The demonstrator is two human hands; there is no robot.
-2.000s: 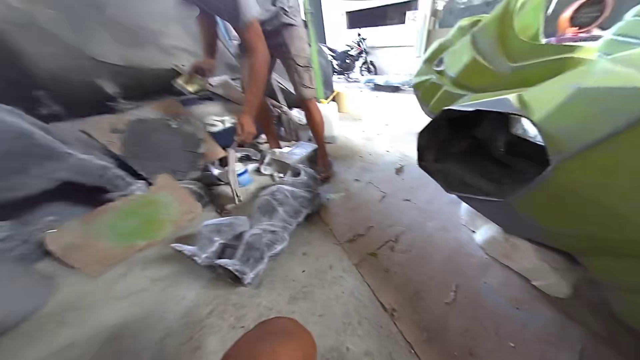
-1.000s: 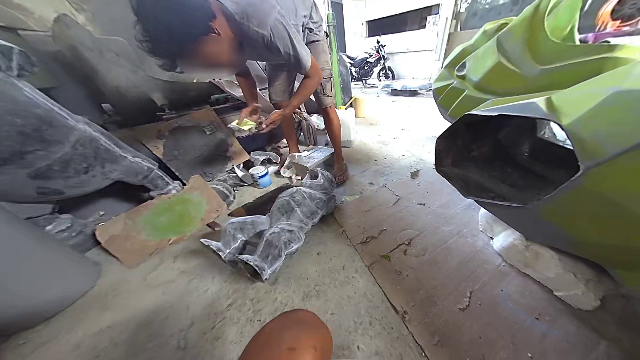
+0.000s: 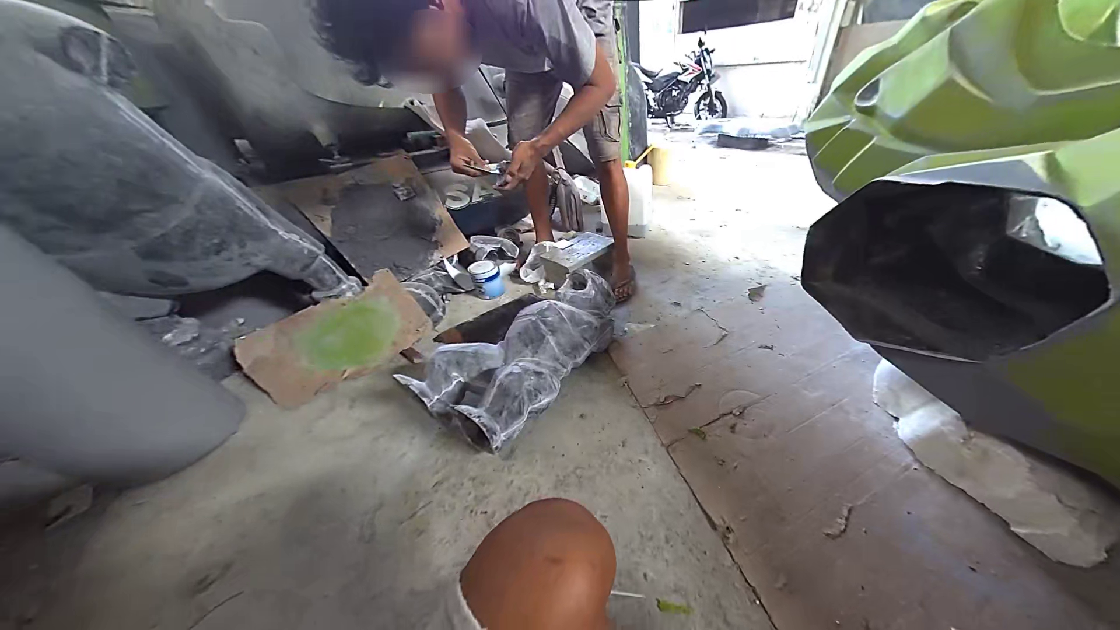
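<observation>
Neither my left hand nor my right hand shows in the head view; only my bare knee is at the bottom. Past the knee, a grey sculpted form with white edges lies on the concrete floor. Left of it rests a piece of cardboard with a green paint patch. A small blue and white can stands behind, near a grey block. On the right is a large green faceted shell with a dark octagonal opening.
A co-worker bends over at the back, both hands around a small flat object. Large grey forms fill the left side. A white jug stands behind the co-worker's leg; a motorcycle is parked farther back.
Two seconds ago the co-worker's one hand reached down near the can; now both hands are together at a small flat object. The co-worker's head has come into view.
</observation>
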